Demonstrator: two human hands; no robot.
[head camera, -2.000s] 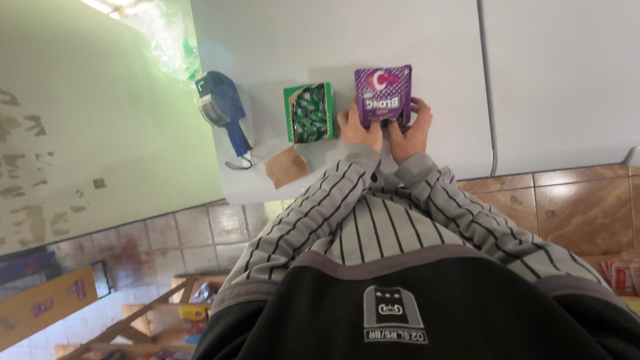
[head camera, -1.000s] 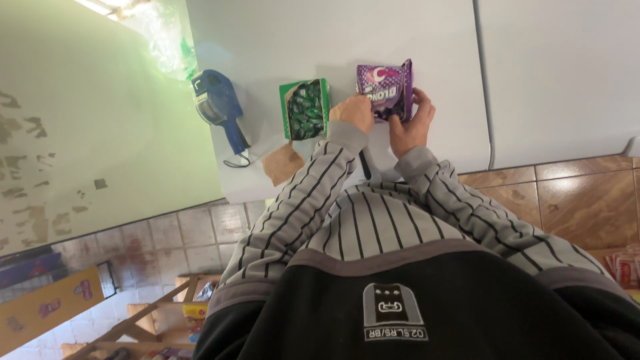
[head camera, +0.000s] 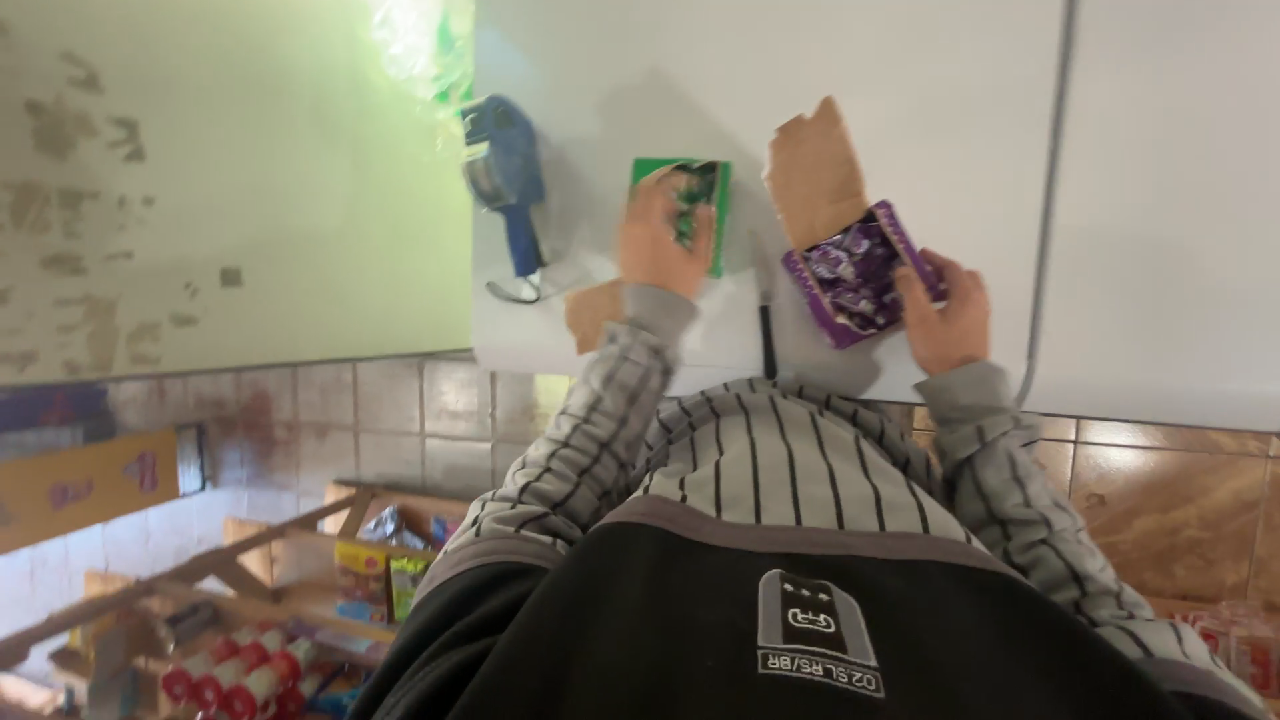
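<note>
My right hand (head camera: 945, 310) grips the right side of an opened purple carton (head camera: 855, 275) full of wrapped sweets; its torn cardboard flap (head camera: 817, 175) stands folded out, brown side showing. My left hand (head camera: 665, 235), blurred, is over a green box (head camera: 724, 215) of dark green wrapped sweets and hides part of it; whether its fingers hold anything cannot be told. Between the boxes, close to my body, lies a knife with a black handle (head camera: 767, 340). A torn piece of brown cardboard (head camera: 594, 315) lies beside my left wrist.
A blue tape dispenser (head camera: 515, 180) lies on the white tabletop (head camera: 900, 60) at the left. A pale green surface (head camera: 250, 180) adjoins it, with clear plastic (head camera: 425, 50) at its far edge. Below left stands a wooden rack (head camera: 290, 530) with packaged goods. A seam crosses the tabletop at the right.
The purple carton, closer to upright before, is now tilted with its flap torn out and its sweets exposed. My left hand has moved from it leftward to the green box.
</note>
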